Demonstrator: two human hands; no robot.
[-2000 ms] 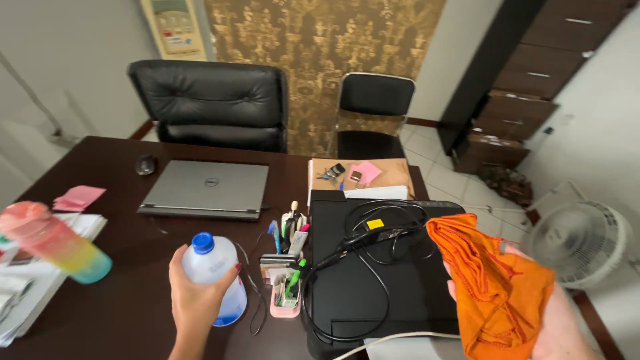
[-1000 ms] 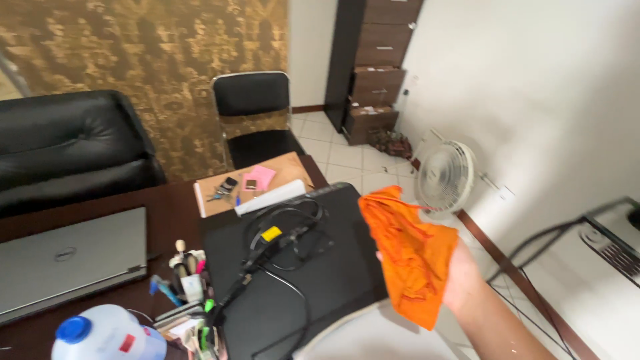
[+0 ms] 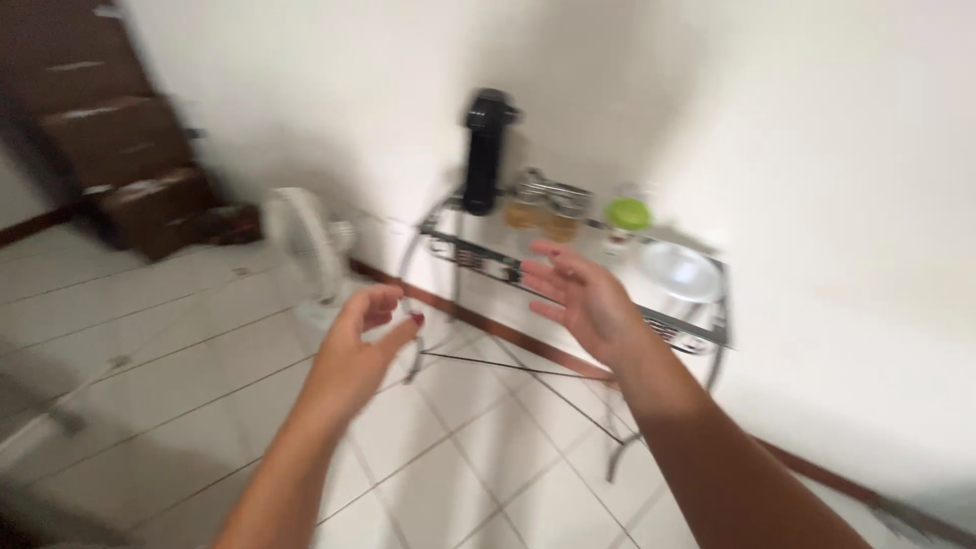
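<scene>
Both hands are raised in front of a small metal-framed side table [image 3: 488,259] against the wall. My left hand [image 3: 366,335] has curled fingers apart from the thumb and holds nothing. With spread fingers and nothing in it, my right hand [image 3: 583,301] appears in front of the table's front edge. On the table stand a tall black thermos [image 3: 485,152], glass containers with amber contents [image 3: 560,213], a container with a bright green lid [image 3: 628,214] and a shiny round plate [image 3: 681,272]. The picture is blurred, so finer detail cannot be told.
A white fan [image 3: 301,244] stands on the tiled floor [image 3: 427,427] left of the table. Farther left is a brown drawer cabinet [image 3: 122,145] with a drawer pulled out. The table's curved legs and crossbars reach down to the floor.
The view has swung far right, from the desk to the side table. The orange cloth has left my right hand, and my left hand no longer holds the blue-capped bottle seen two seconds ago.
</scene>
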